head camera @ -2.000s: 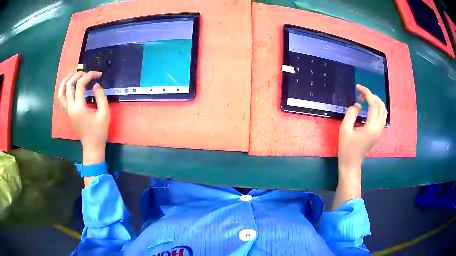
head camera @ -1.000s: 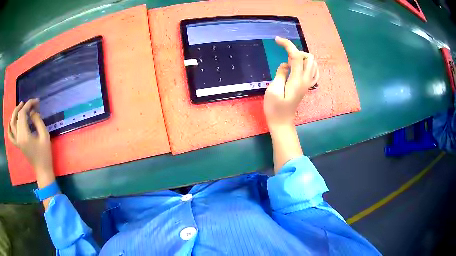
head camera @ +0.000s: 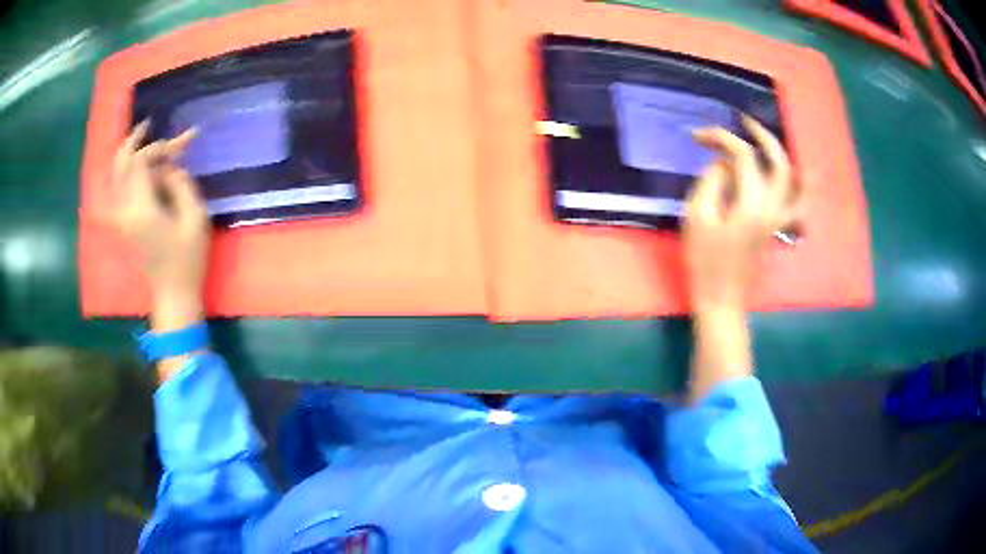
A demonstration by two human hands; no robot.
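Two black-framed tablets lie side by side on orange-red foam trays, the left tablet (head camera: 324, 119) and the right tablet (head camera: 584, 119). Each dark screen shows a pale purple pop-up panel and a pale strip along the bottom. My left hand (head camera: 162, 211) is over the left end of the left tablet, fingers apart and empty. My right hand (head camera: 741, 211) is over the right part of the right tablet, fingers apart and empty. The picture is blurred, so I cannot tell whether any fingertip touches glass. A pale tab (head camera: 558, 129) sits at the right tablet's left edge.
The left foam tray (head camera: 422, 249) and right foam tray (head camera: 605, 271) meet on the green bench (head camera: 454, 352). More orange-framed trays show at the top right (head camera: 854, 27). A yellow-green clothed shape (head camera: 49, 422) is at the lower left, and a blue stool (head camera: 941, 390) is at the right.
Both screens have changed from the keypad and teal view to a dark screen with a pale panel. The view has swung back left, so both tablets sit farther right. Both hands remain over their tablets.
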